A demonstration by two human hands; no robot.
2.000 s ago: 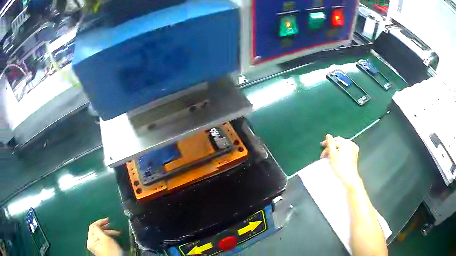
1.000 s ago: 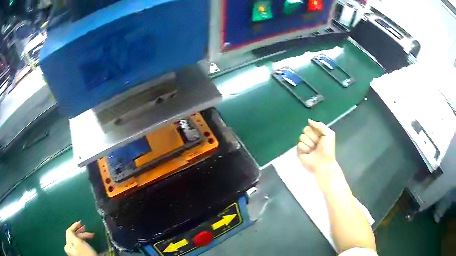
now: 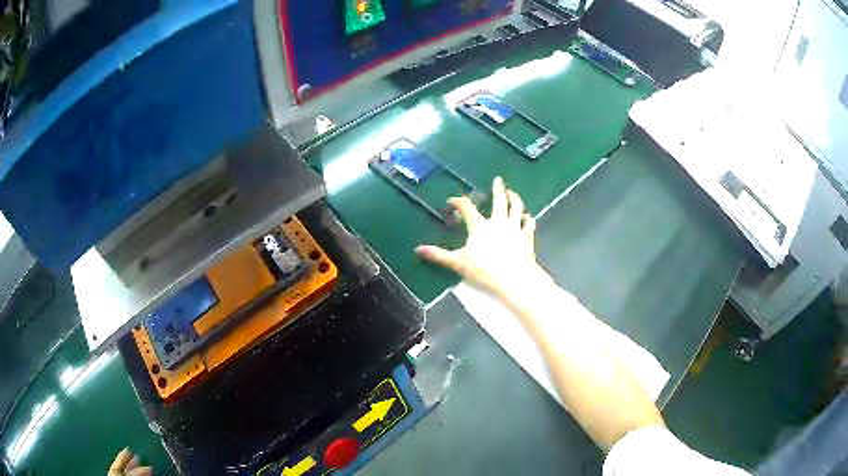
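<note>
My right hand (image 3: 491,237) is open, fingers spread, over the near edge of the green belt. Its fingertips are at the near end of a phone frame (image 3: 414,169) with a blue patch; I cannot tell if they touch it. Another phone frame (image 3: 507,123) lies beyond it on the belt. A phone frame (image 3: 181,321) lies in the orange press fixture (image 3: 251,321), below the raised silver platen (image 3: 200,218). My left hand (image 3: 128,463) is cut off by the bottom edge at the left; only some fingertips show.
The blue press block (image 3: 130,121) is at upper left. The start button panel (image 3: 341,453) is at the front of the black base. A third frame (image 3: 604,63) is far along the green belt (image 3: 576,121). White paper (image 3: 558,344) lies under my right forearm. A white machine cover (image 3: 725,158) stands right.
The view has turned right. My right hand has opened from a loose curl and moved to the nearest belt frame. A third frame has come into view. My left hand is mostly out of the picture.
</note>
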